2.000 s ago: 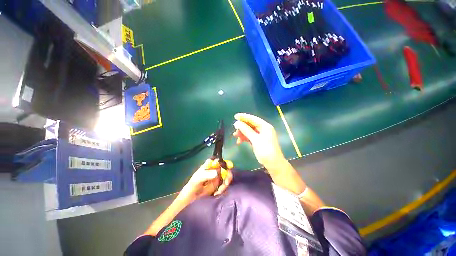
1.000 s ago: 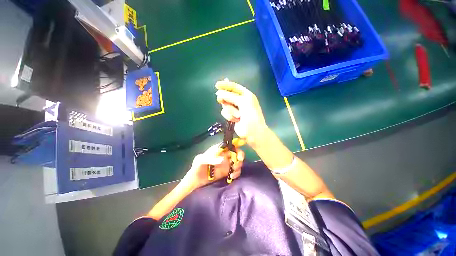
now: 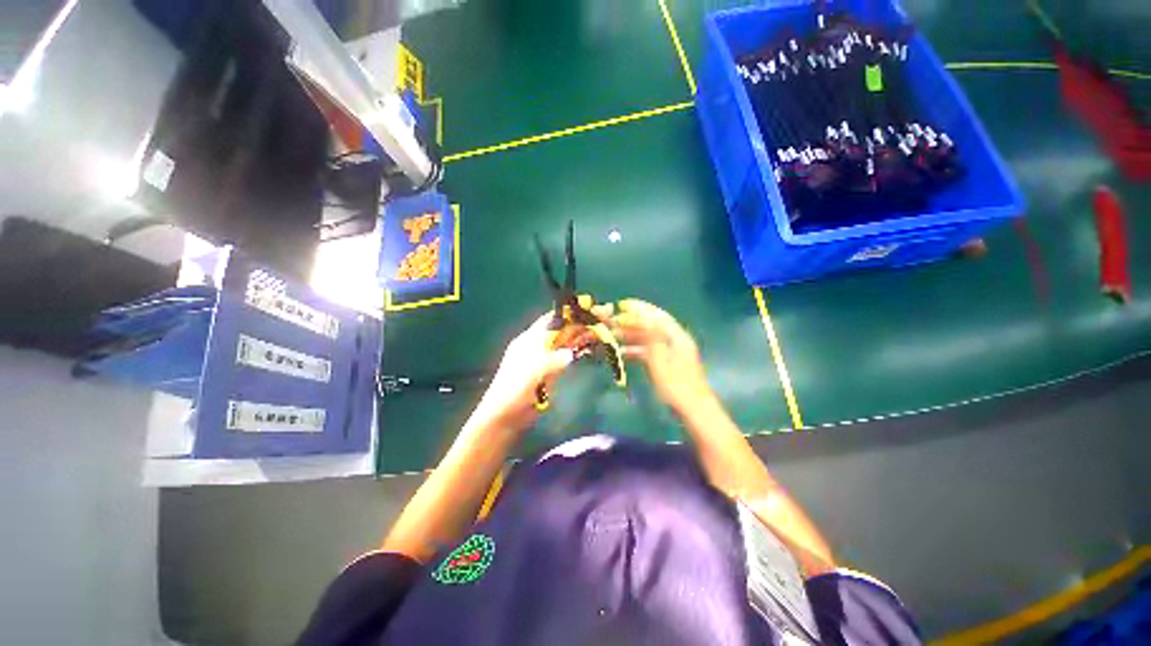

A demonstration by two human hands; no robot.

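My left hand [image 3: 524,366] holds pliers [image 3: 567,275] with dark pointed jaws and yellow-and-black handles. The jaws are spread and point away from me over the green mat. My right hand [image 3: 655,347] is just right of the pliers, with its fingers bent at the handles. Whether its fingertips grip anything cannot be told. A black wire harness [image 3: 465,382] lies on the mat at the left and runs behind my left hand, which hides its other end.
A blue crate [image 3: 871,242] full of black harnesses stands at the back right. Red wire bundles [image 3: 1111,245] lie right of it. A blue tray [image 3: 394,259] of orange parts sits at the left, behind a blue file holder [image 3: 218,391]. A white speck [image 3: 615,236] lies on the mat.
The pliers' jaws have opened, and their tips are out from behind my right hand. My right hand has moved back and down beside the handles. The view has shifted, so the bench sits further right.
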